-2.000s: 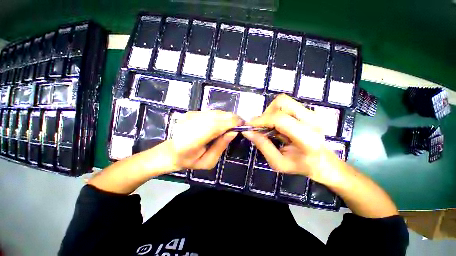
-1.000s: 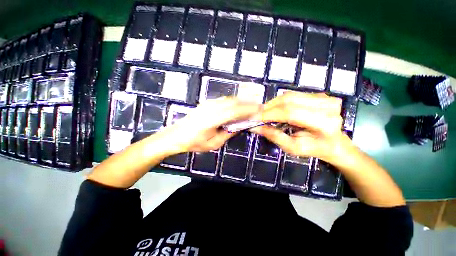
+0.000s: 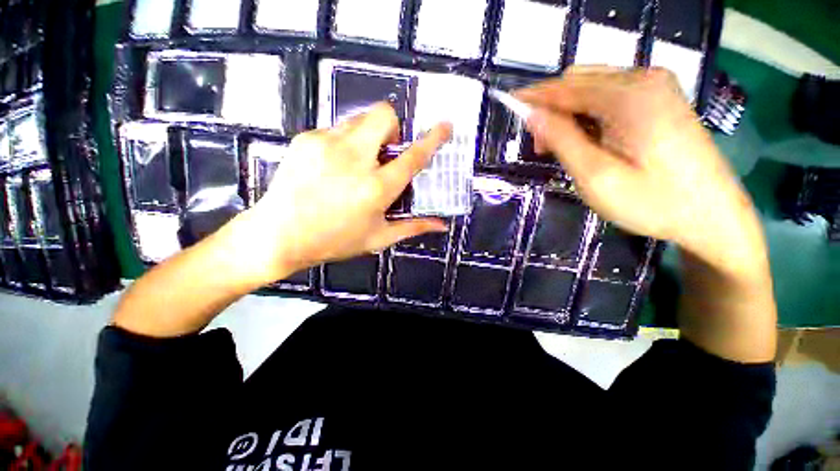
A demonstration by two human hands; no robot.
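My left hand [image 3: 341, 189] has its fingertips around a small pale ribbed piece [image 3: 444, 179], thumb at its lower end and index finger over its upper part. The piece lies flat over the middle of a glossy black tray [image 3: 304, 87], against a white block. My right hand [image 3: 635, 147] grips a slim pale pen-like tool [image 3: 512, 103] between thumb and fingers, its tip pointing up and left, apart from the piece. The rest of the tool is hidden in the hand. Housings with dark windows [image 3: 189, 86] fill many tray pockets.
Stacked black trays [image 3: 55, 244] stand at the left edge. Dark ridged bundles [image 3: 725, 103] lie on the green surface [image 3: 737, 294] at the right. Part of a brown box [image 3: 810, 350] shows at lower right, and red objects [image 3: 28, 446] at lower left.
The hands have moved apart. The ribbed piece now shows under my left fingers. The slim tool now shows in my right hand. The view has shifted closer to the tray.
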